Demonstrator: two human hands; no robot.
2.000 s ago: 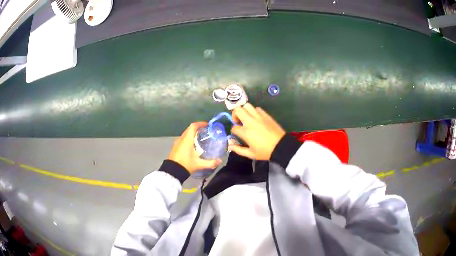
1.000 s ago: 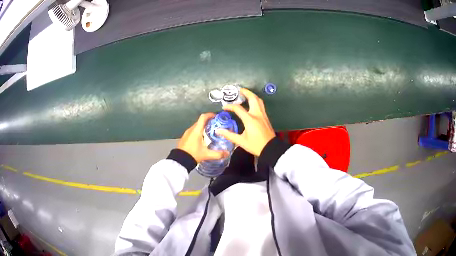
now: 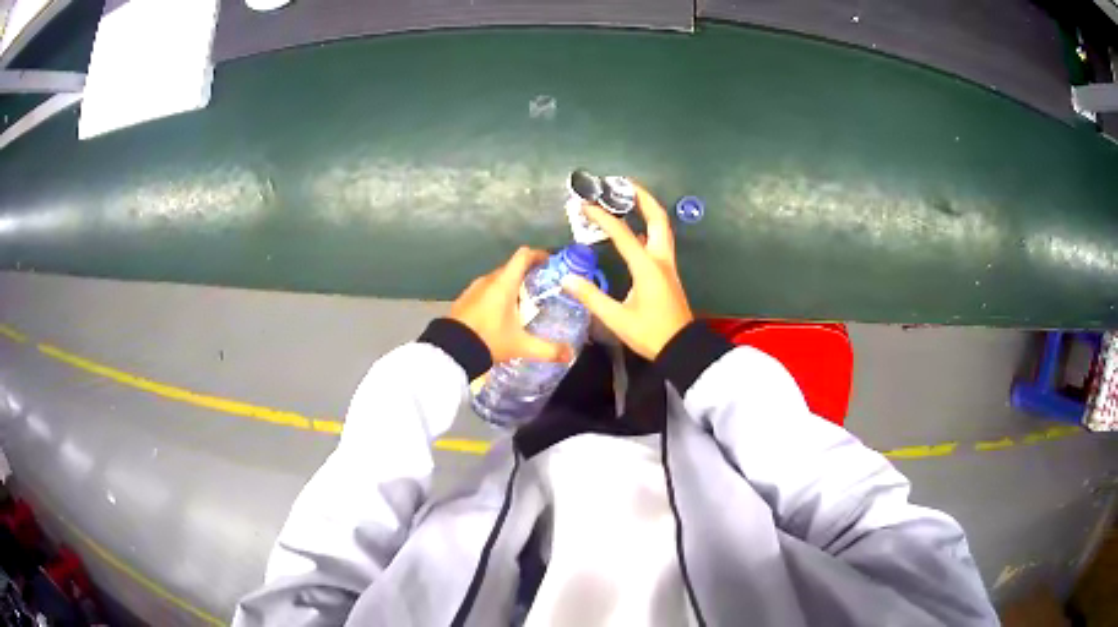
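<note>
My left hand (image 3: 500, 312) grips the large clear plastic bottle (image 3: 539, 349), which is tilted with its blue neck towards the bench. My right hand (image 3: 644, 288) has its fingers around the small whitish bottle (image 3: 586, 223) at the bench's front part; its thumb touches the large bottle near the neck. A round lid part (image 3: 617, 194) and a dark round opening show side by side at the small bottle; my fingers partly hide them. The large bottle's mouth is just in front of the small bottle. A small blue cap (image 3: 690, 210) lies on the green bench to the right.
The green bench (image 3: 405, 110) runs across the view. A white sheet or pad (image 3: 150, 61) is at the upper left. A red stool (image 3: 803, 367) stands under the bench's front edge, and a blue stool (image 3: 1042, 374) is at the far right.
My right hand has moved from the large bottle's neck and handle to the small bottle. The large bottle now tilts towards the bench. The small bottle's round parts have shifted.
</note>
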